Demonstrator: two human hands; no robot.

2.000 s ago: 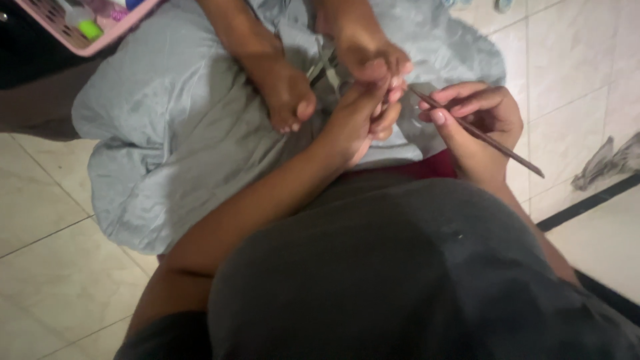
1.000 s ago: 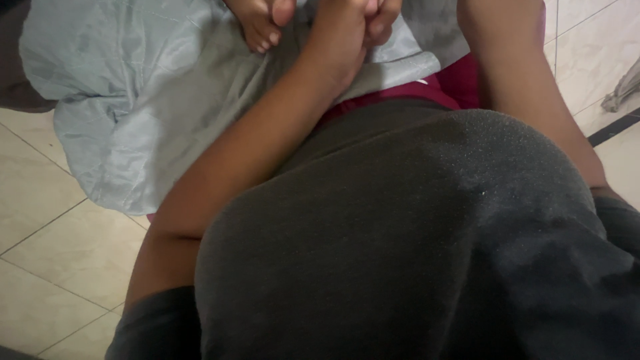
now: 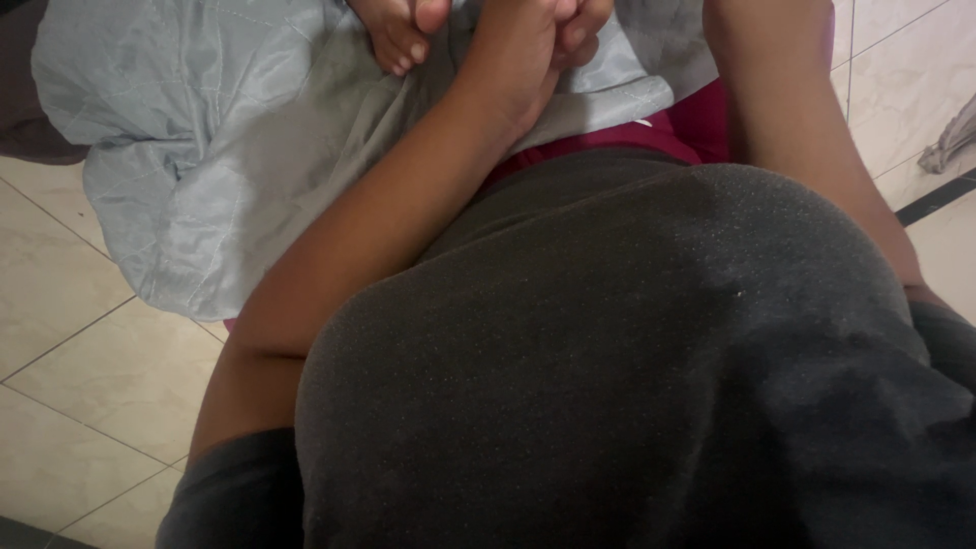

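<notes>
At the top edge, my left hand (image 3: 534,57) has its fingers curled at another person's foot, most of which lies beyond the frame. The person's other bare foot (image 3: 396,34) rests to the left on a light grey-blue quilted cloth (image 3: 175,152), its toes towards me. Only my right forearm (image 3: 785,99) shows, at the upper right. The right hand is cut off by the top edge, so what it holds is hidden.
My dark grey shirt (image 3: 579,343) fills the lower middle. Dark red fabric (image 3: 698,122) shows beneath the quilted cloth. Pale floor tiles (image 3: 99,374) lie on both sides, with a greyish thing (image 3: 953,141) at the right edge and a dark strip (image 3: 934,198) below it.
The view has shifted down towards my body. My right hand with its thin dark stick, and the pink basket at upper left, have gone out of view. My left hand stays at the foot.
</notes>
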